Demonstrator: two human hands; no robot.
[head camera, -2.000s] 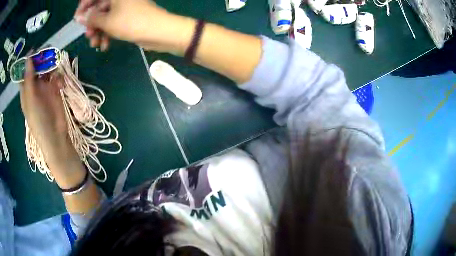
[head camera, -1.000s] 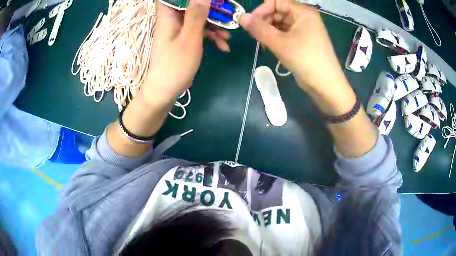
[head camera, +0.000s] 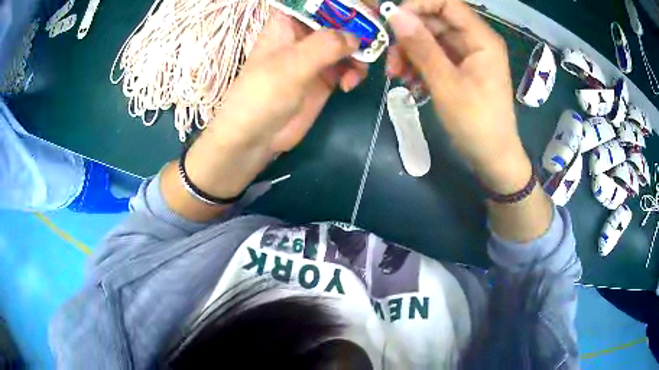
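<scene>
A shoe upper (head camera: 352, 23) with a white rim and blue inside is at the top centre, partly cut off by the frame edge. My left hand (head camera: 293, 83) holds it from the left and below. My right hand (head camera: 451, 69) is at its right end, fingers pinching a small white piece (head camera: 387, 9), perhaps a cord end. A thin loop hangs below my right fingers. A flat white sole (head camera: 409, 134) lies on the table below, near the pale seam.
A large heap of pale cord loops (head camera: 181, 61) lies left of my left hand. Several white uppers (head camera: 610, 155) are piled at the right. A single upper (head camera: 537, 74) lies left of them. A grey curved strip (head camera: 531, 22) runs along the far side. Another person's blue sleeve (head camera: 36, 162) is at left.
My view has turned from the left table side to the centre. My right hand has come to the upper's end. Over the last second, both hands and the upper have shifted slightly right and down.
</scene>
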